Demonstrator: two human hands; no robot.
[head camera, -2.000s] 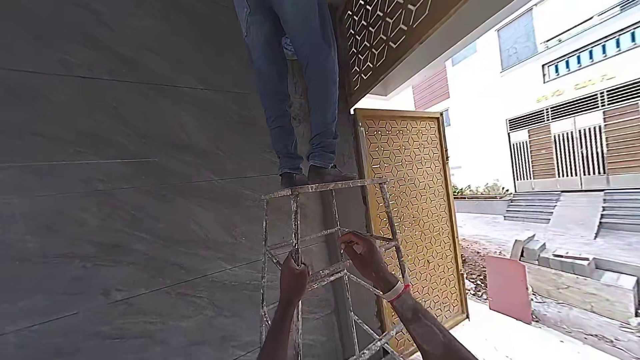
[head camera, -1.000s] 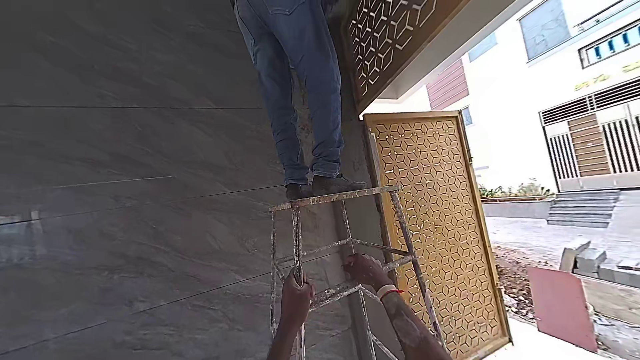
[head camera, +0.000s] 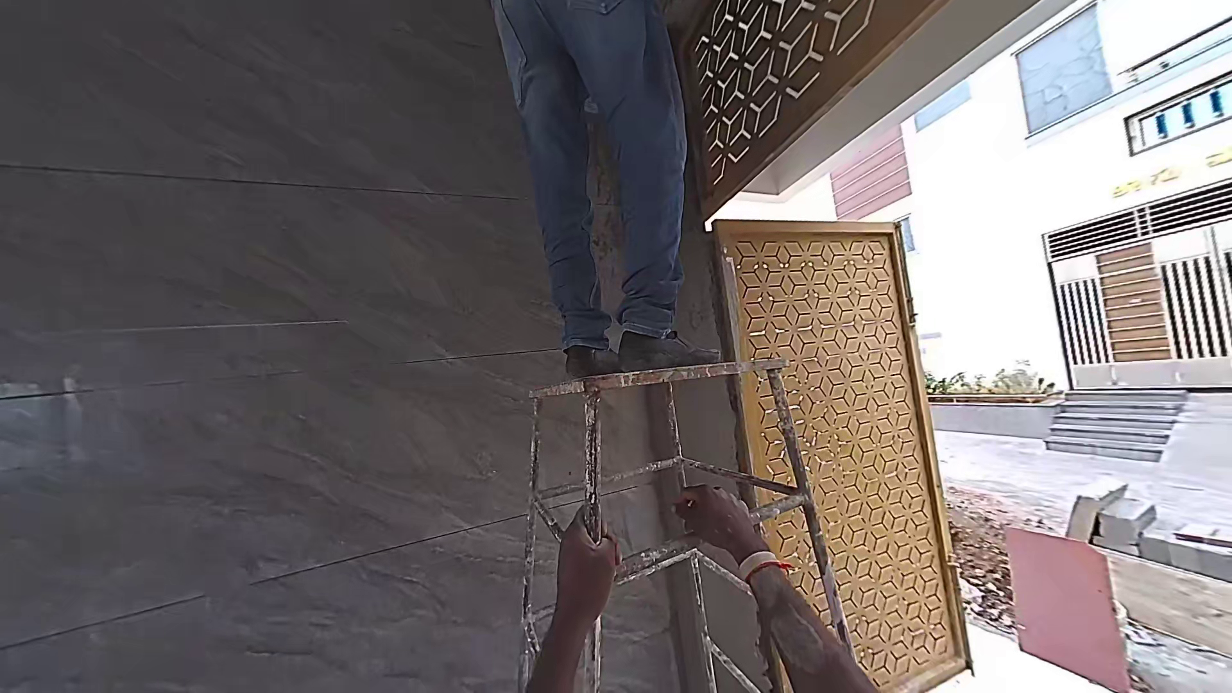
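Observation:
A paint-spattered metal scaffold stool (head camera: 674, 376) stands upright beside the grey tiled wall. My left hand (head camera: 587, 561) is closed around one of its near upright legs, below the top platform. My right hand (head camera: 717, 518) rests closed at a crossbar on the right side, its fingers curled; the exact contact is partly hidden by the hand. On the platform stands a person in blue jeans (head camera: 650, 192) and dark shoes (head camera: 664, 350), back towards me, seen only from the hips down.
Large grey tiles (head camera: 289, 289) cover the wall at left. A gold patterned metal gate leaf (head camera: 837, 433) stands right behind the stool, under a patterned panel (head camera: 770, 87). Outside lie a pink board (head camera: 1068, 602), concrete blocks (head camera: 1124, 522) and rubble (head camera: 982, 549).
Both hands stay at the stool's frame, and the person's feet remain on the platform. The view has shifted slightly.

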